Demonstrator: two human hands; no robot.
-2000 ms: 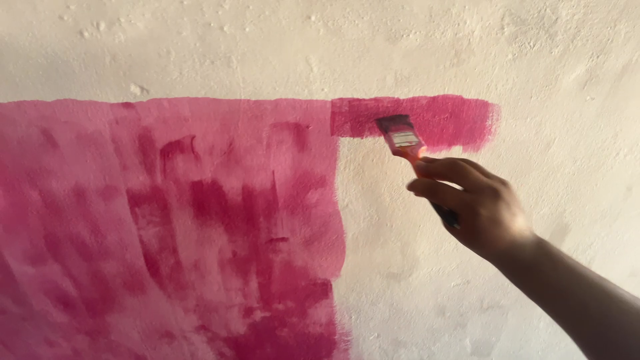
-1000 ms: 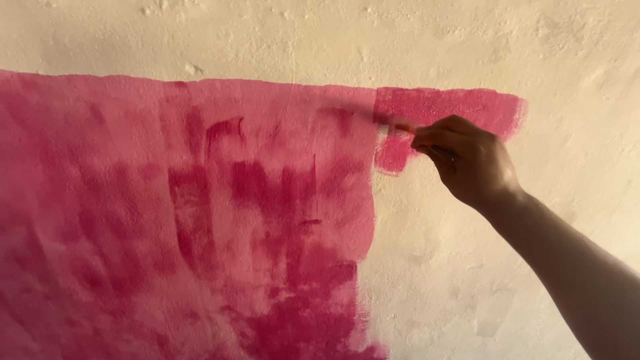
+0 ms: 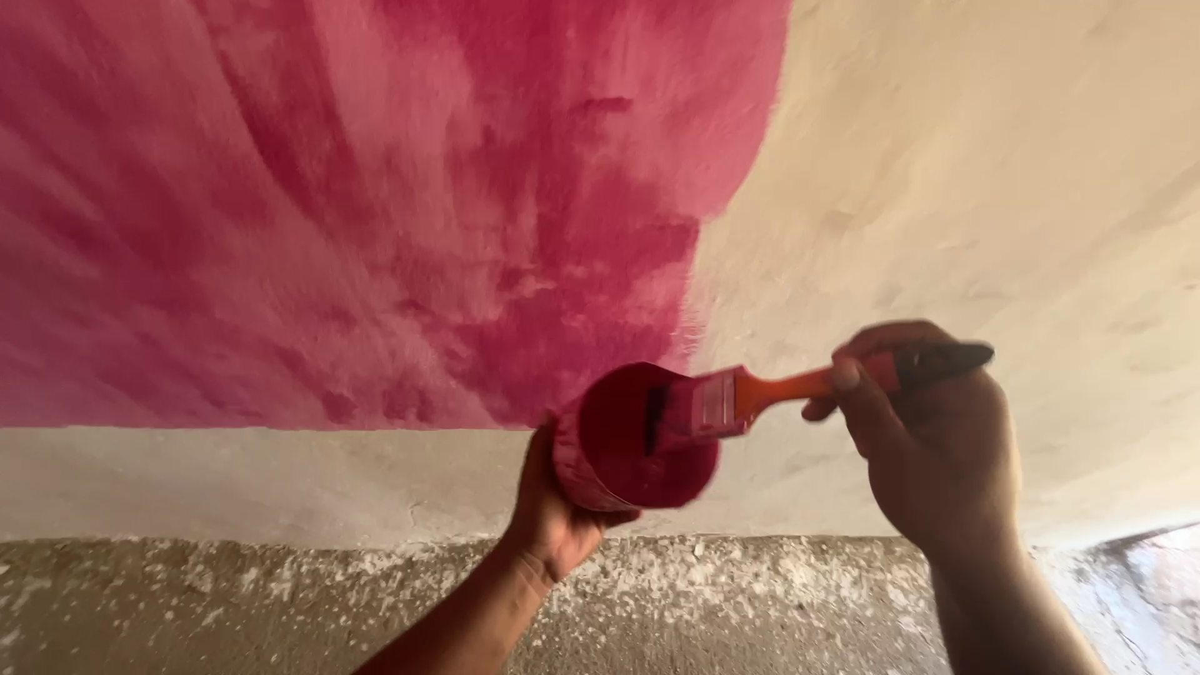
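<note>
My right hand (image 3: 923, 441) grips a flat paintbrush (image 3: 787, 386) by its orange and black handle. The brush's metal ferrule is smeared with pink, and its dark bristles are at the mouth of a round paint container (image 3: 586, 469). Whether the tips touch the paint cannot be told. My left hand (image 3: 558, 525) holds the container from its left side and below, its open mouth facing me. Deep pink paint (image 3: 656, 483) shows inside. Behind them, streaky pink paint (image 3: 375, 234) covers the wall's upper left.
Cream wall (image 3: 966, 187) lies to the right of the pink area, and a pale strip (image 3: 281, 478) runs beneath it. Lower down is a rough, grey-brown surface (image 3: 234, 609) speckled with white. A bright patch shows at the lower right corner.
The view has tilted down. My right hand has brought the brush from the wall's upper pink band to the container. My left hand and the container have come into view.
</note>
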